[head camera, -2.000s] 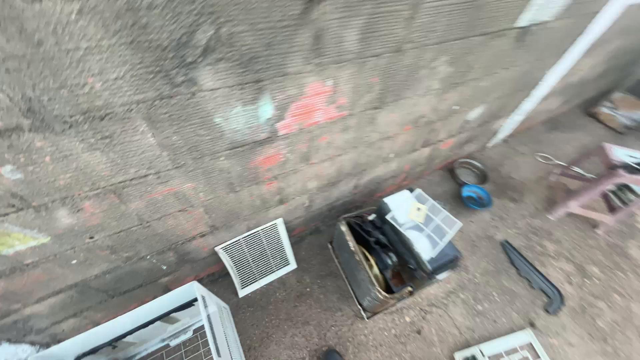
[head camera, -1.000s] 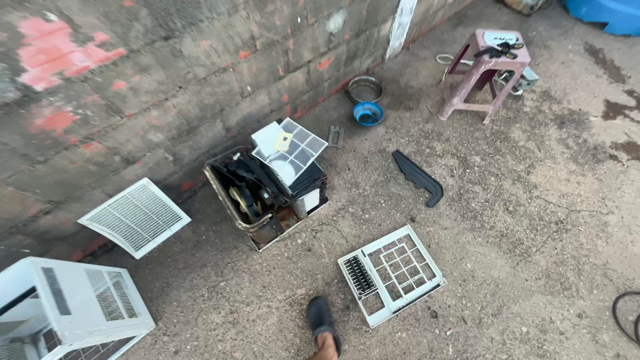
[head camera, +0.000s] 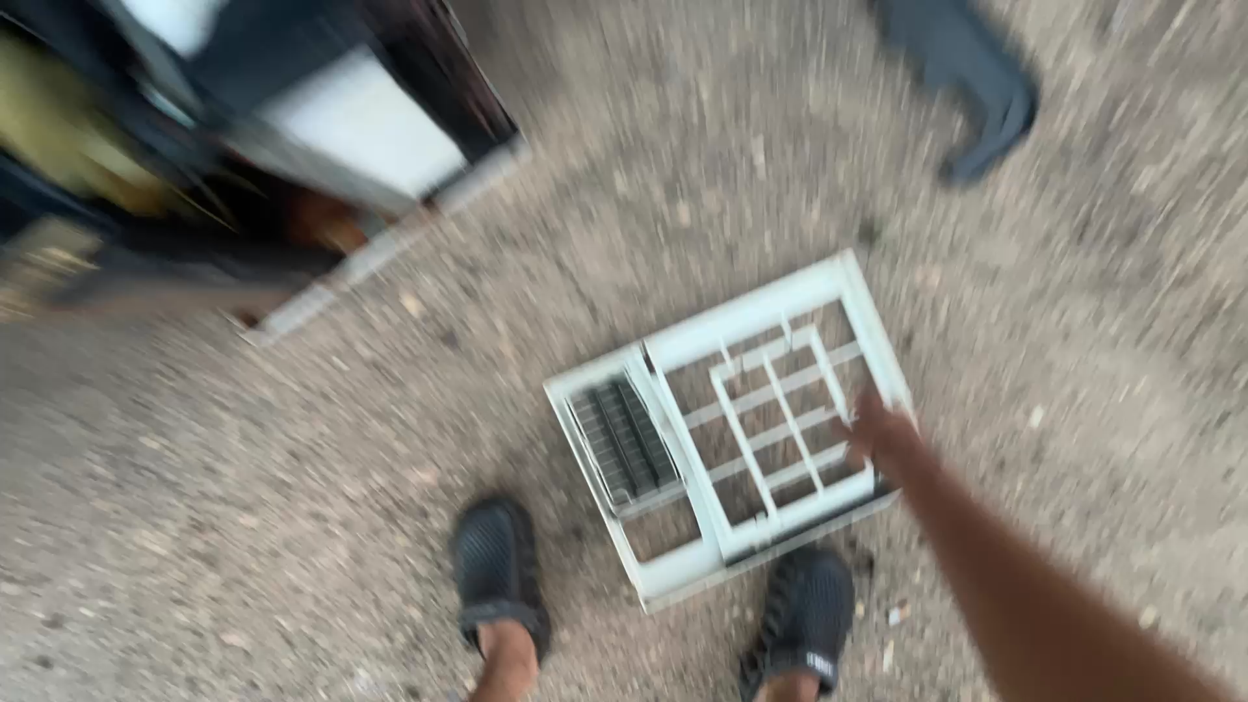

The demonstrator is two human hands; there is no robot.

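My right hand (head camera: pixel 880 429) reaches in from the lower right and is over the right side of a white plastic front frame (head camera: pixel 682 570), which looks like an air conditioner's front grille. Motion blur hides the fingers, so whether they grip its edge cannot be told. The frame lies tilted on the ground, with an open lattice on its right part and a dark louvered vent (head camera: pixel 622 436) on its left part. My left hand is not in view.
An air conditioner's metal chassis (head camera: pixel 380 263) with dark and white parts stands at the upper left. A curved black plastic piece (head camera: pixel 965 78) lies at the upper right. My feet in dark clogs (head camera: pixel 495 561) stand just below the frame, one close to its lower edge.
My right hand has come into view over the white frame, which no hand touched a second ago. The view has moved down and closer to the frame.
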